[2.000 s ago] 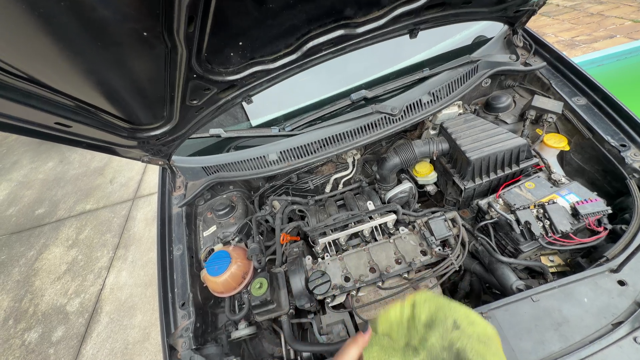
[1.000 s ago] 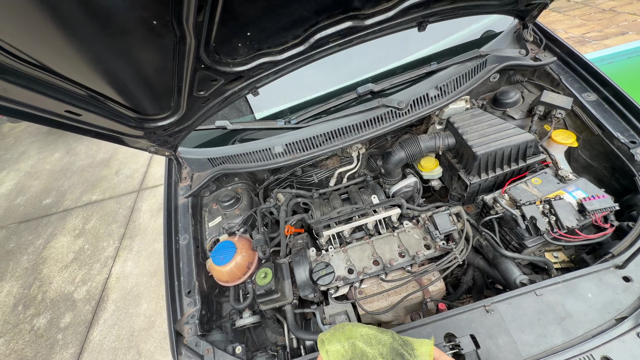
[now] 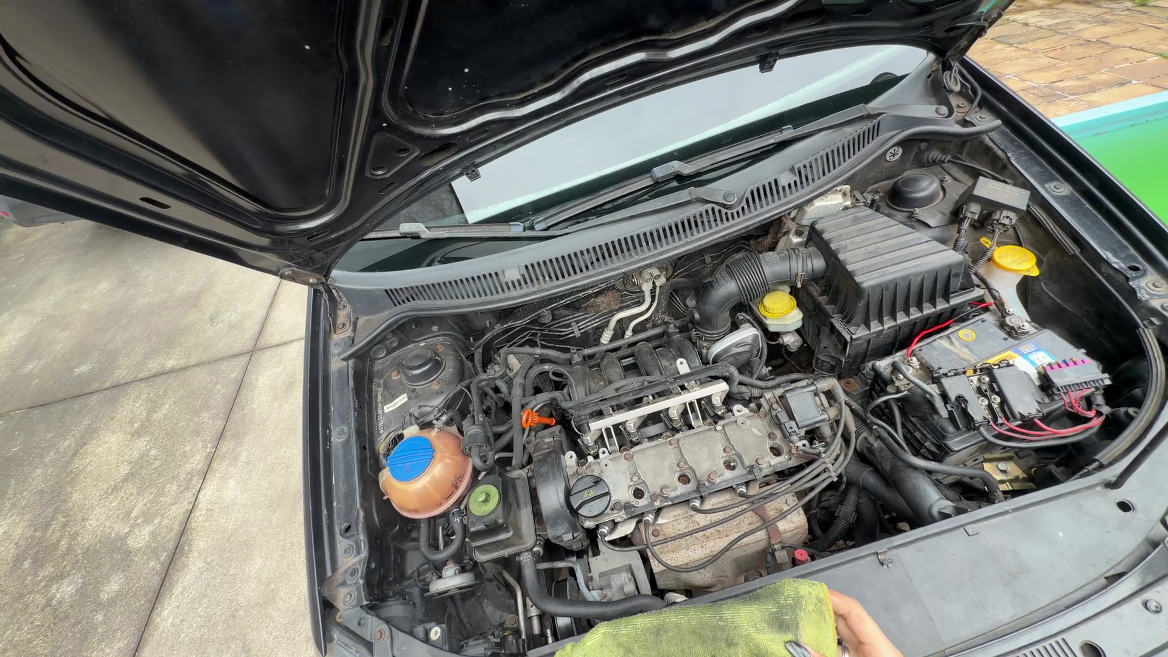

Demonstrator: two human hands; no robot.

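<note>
At the bottom edge, my right hand holds the right end of a yellow-green cloth with dark smudges. Only some fingers show; the rest of the hand is cut off by the frame. The cloth lies at the front edge of the engine bay, in front of the engine's metal valve cover and the rusty exhaust heat shield. My left hand is not in view. An orange dipstick handle and a black oil filler cap stand near the valve cover.
Propped high is the black hood. A coolant tank with a blue cap is at left, a green-capped reservoir beside it. At right are the air filter box, battery, red wires and a yellow-capped washer reservoir.
The cloth, earlier raised before the lower middle of the engine bay, is now lower, along the bottom edge. A finger showed at its left side two seconds ago; now fingers show at its right.
</note>
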